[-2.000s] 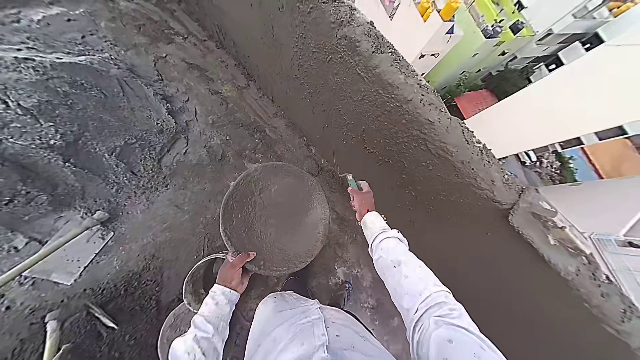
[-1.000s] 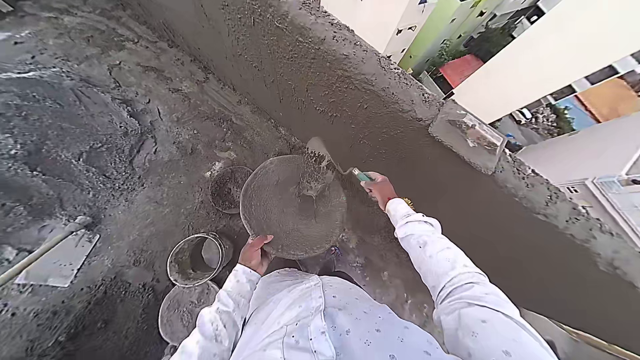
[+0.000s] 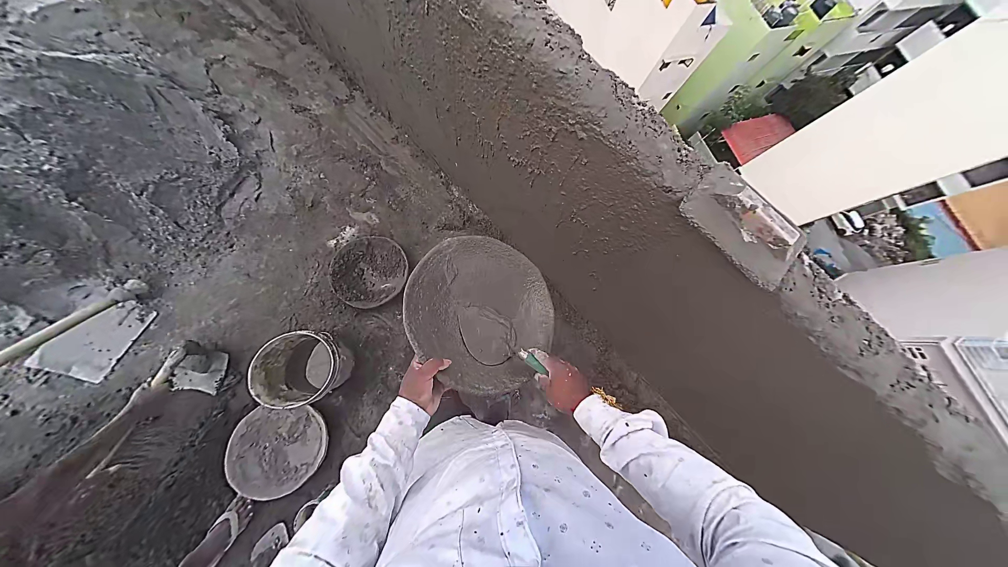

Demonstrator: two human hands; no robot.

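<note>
A wide round pan of wet mortar (image 3: 461, 291) is close in front of my body, and my left hand (image 3: 424, 384) grips its near left rim. In my right hand (image 3: 563, 381) is the green handle of a trowel (image 3: 535, 362), at the pan's near right edge. The trowel's blade is down in the mortar and mostly covered, so its outline barely shows. Just beyond the pan runs a low wall (image 3: 669, 291) coated with grey mortar, smooth along its lower part and rougher toward the far end.
A smaller bowl (image 3: 368, 272), a bucket (image 3: 293, 370) and a mortar-filled pan (image 3: 276, 453) stand left of the pan. Wooden-handled tools (image 3: 67, 323) lie farther left. Another person's feet (image 3: 224, 531) are at lower left. Past the wall top (image 3: 732, 213) is a drop toward buildings.
My right hand has come back from the wall side to the pan, and the trowel blade has sunk into the mortar. My left hand stays on the rim.
</note>
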